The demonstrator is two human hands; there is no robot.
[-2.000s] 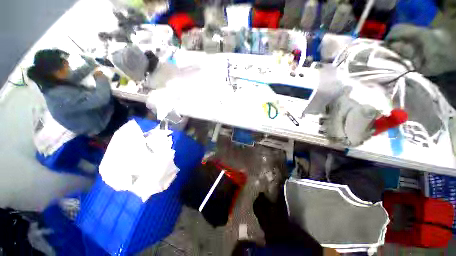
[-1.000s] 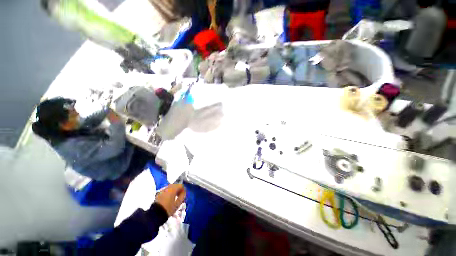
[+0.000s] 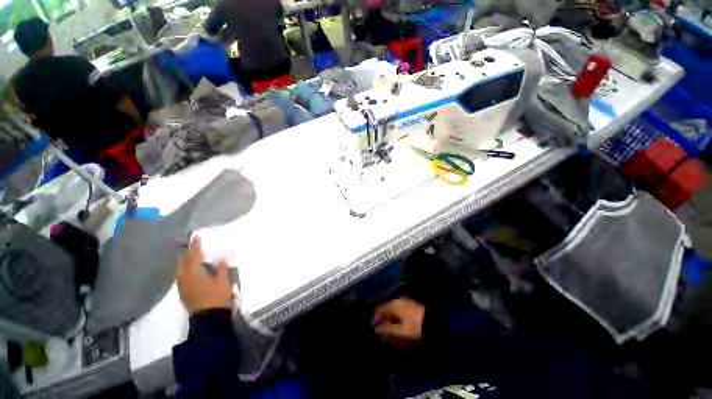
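My left hand (image 3: pixel 204 279) lies over the left part of the white table (image 3: pixel 297 210), fingers over a pale fabric piece (image 3: pixel 209 243); blur and glare hide whether it grips it. A grey piece with a pale edge (image 3: pixel 258 347) hangs over the table's front edge beside my left sleeve. A large grey oval piece (image 3: pixel 222 196) lies flat beyond the hand, alongside more grey cloth (image 3: pixel 137 261). My right hand (image 3: pixel 400 321) is half curled over my lap, below the table edge; nothing shows clearly in it.
The sewing machine (image 3: pixel 437 97) stands on the table, with yellow and green scissors (image 3: pixel 453 167) and dark snips (image 3: pixel 500 154) beside it. A neighbouring machine (image 3: pixel 39 273) is at far left. A white-edged grey panel (image 3: pixel 621 261) hangs at right. Grey bundles (image 3: pixel 211 125) and people are beyond.
The view has swung to the machine and table. My left hand has moved from the white pieces by the blue crate onto the table. My right hand has come into view.
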